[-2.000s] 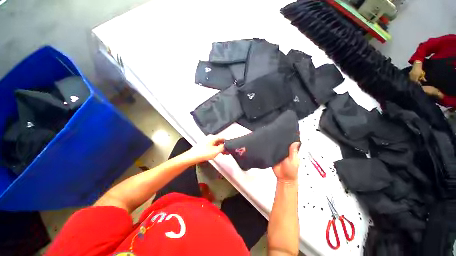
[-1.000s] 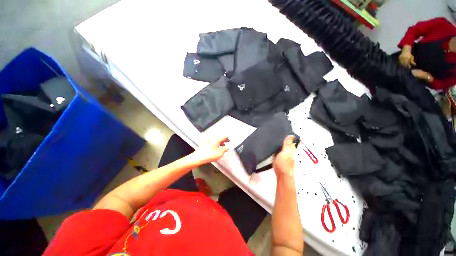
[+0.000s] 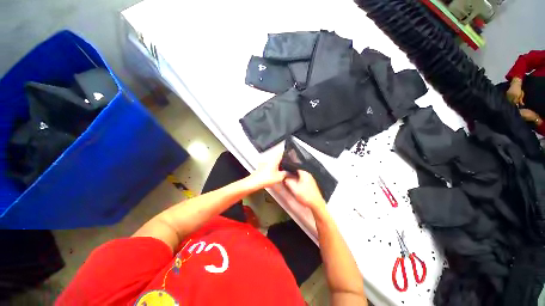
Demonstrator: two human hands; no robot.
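Observation:
A black pouch (image 3: 315, 170) is held at the near edge of the white-covered table. My left hand (image 3: 270, 171) grips its near left end. My right hand (image 3: 303, 187) is beside my left hand, with its fingers closed on the pouch's lower edge. The pouch slants away to the right, and its logo does not show. Just beyond it lies an overlapping group of flat black pouches (image 3: 331, 101), some with small white logos.
Red snips (image 3: 388, 192) and red-handled scissors (image 3: 408, 263) lie right of my hands, among black specks. A loose black heap (image 3: 472, 197) covers the table's right. A ridged black row (image 3: 430, 54) lines the far edge. A blue bin (image 3: 119, 161) stands left. Another person's hands (image 3: 517, 95) show far right.
My left hand, empty one second ago, now holds the pouch. My right hand has moved left beside it. The pouch has turned and looks narrower. The whole view has shifted slightly.

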